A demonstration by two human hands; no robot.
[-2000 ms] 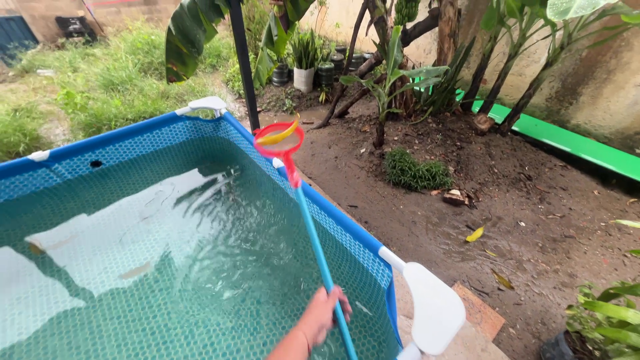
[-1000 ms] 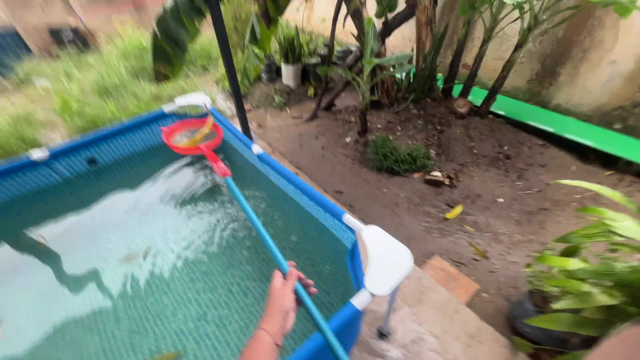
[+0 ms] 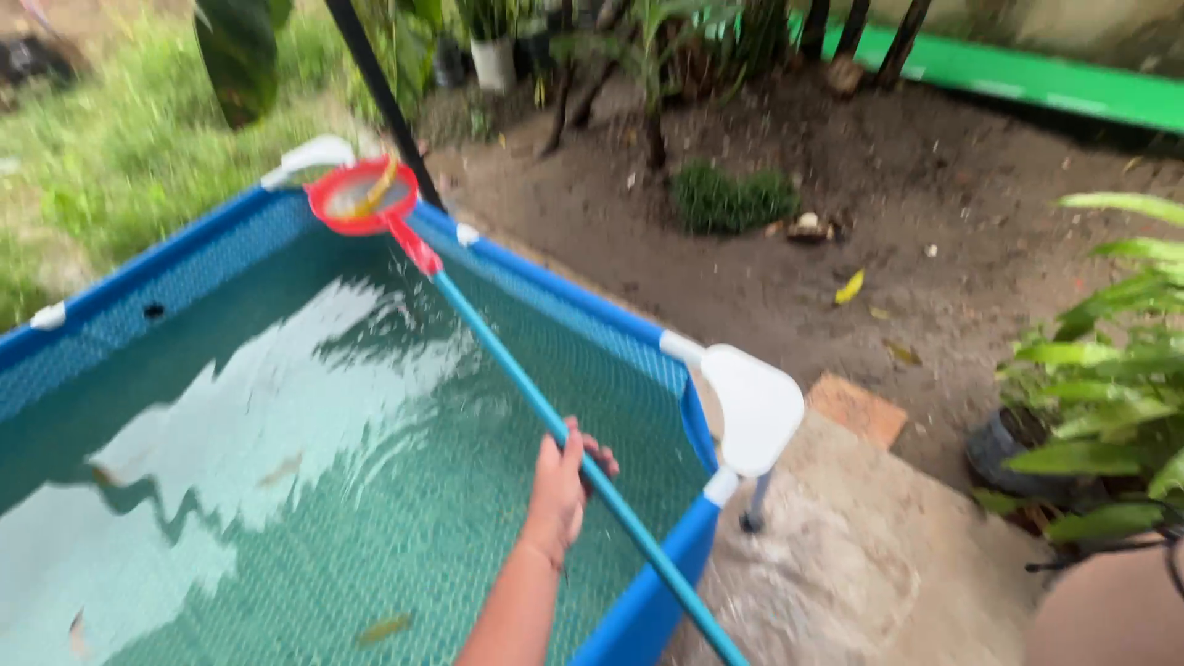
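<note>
My left hand (image 3: 566, 476) is closed around the blue pole (image 3: 518, 375) of a skimmer net, over the near right part of the pool. The pole runs from the lower right up to a round red net (image 3: 363, 194) at the far corner, in front of the rim and above the water. A yellow, curved leaf (image 3: 377, 190) lies in the net. Several leaves show in the pool water, one of them yellowish (image 3: 383, 629) near the bottom edge. My right hand and the pole's lower end are out of view.
The pool's blue rim (image 3: 592, 301) has white corner pieces, one (image 3: 754, 407) at the near right. Beside it are a paved slab (image 3: 823, 546), a brick tile (image 3: 856, 410) and a potted plant (image 3: 1008, 453). A dark post (image 3: 384, 97) stands behind the far corner.
The net has swung left from over the right-hand rim to the far corner, the leaf still in it. My left hand keeps hold of the pole. The view has tilted down.
</note>
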